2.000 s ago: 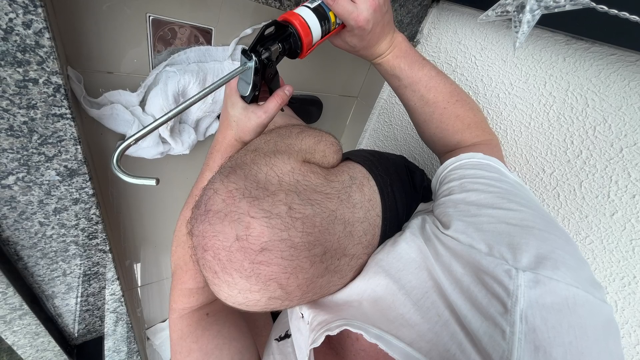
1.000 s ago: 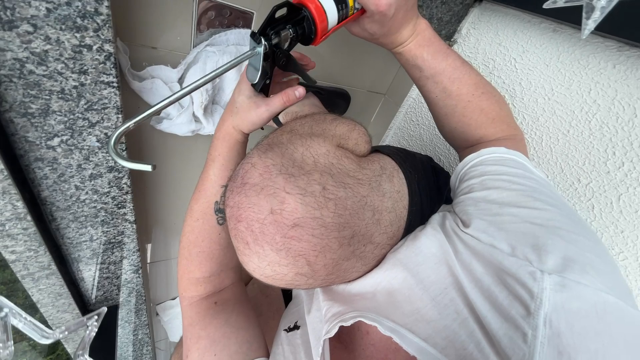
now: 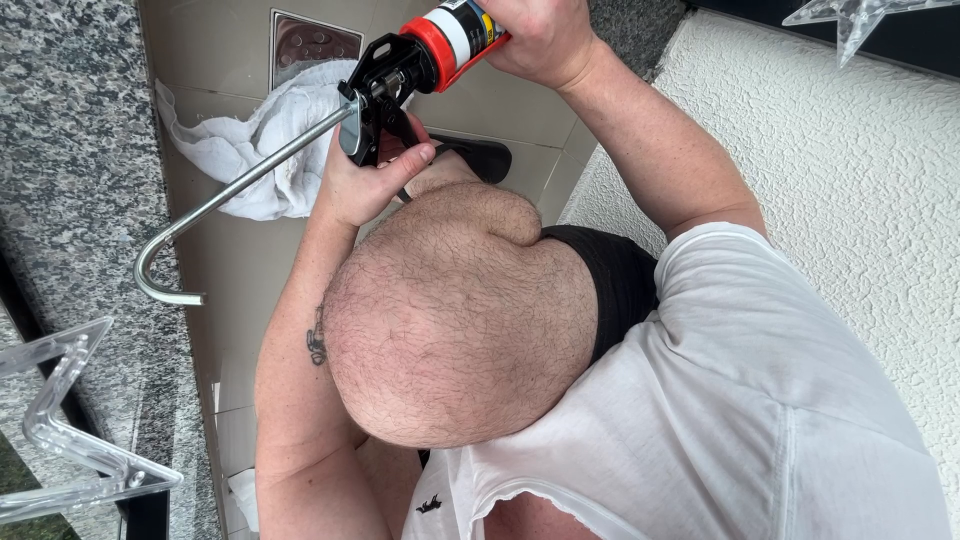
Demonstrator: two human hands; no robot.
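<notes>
My left hand [image 3: 375,176] is closed around the black handle and trigger of a caulking gun [image 3: 390,97], its thumb extended along the side. My right hand [image 3: 544,37] grips the front part of the cartridge [image 3: 461,34], which sits in the gun's red-rimmed holder. The cartridge bears writing; its front end is out of frame. From the back of the gun, the hooked steel rod [image 3: 244,180] slants down to the left. A crumpled white cloth [image 3: 277,161] lies on the tiled floor behind the rod and my left hand.
My bent knee [image 3: 442,322] fills the middle, with a black sandal [image 3: 487,159] beyond. A metal floor drain [image 3: 311,45] lies near the cloth. A granite edge [image 3: 97,150] runs along the left, a textured white wall [image 3: 810,150] right. Clear star ornaments [image 3: 75,427] hang near the camera.
The view has shifted, and a clear star ornament now shows at lower left. Both hands keep their hold on the caulking gun throughout.
</notes>
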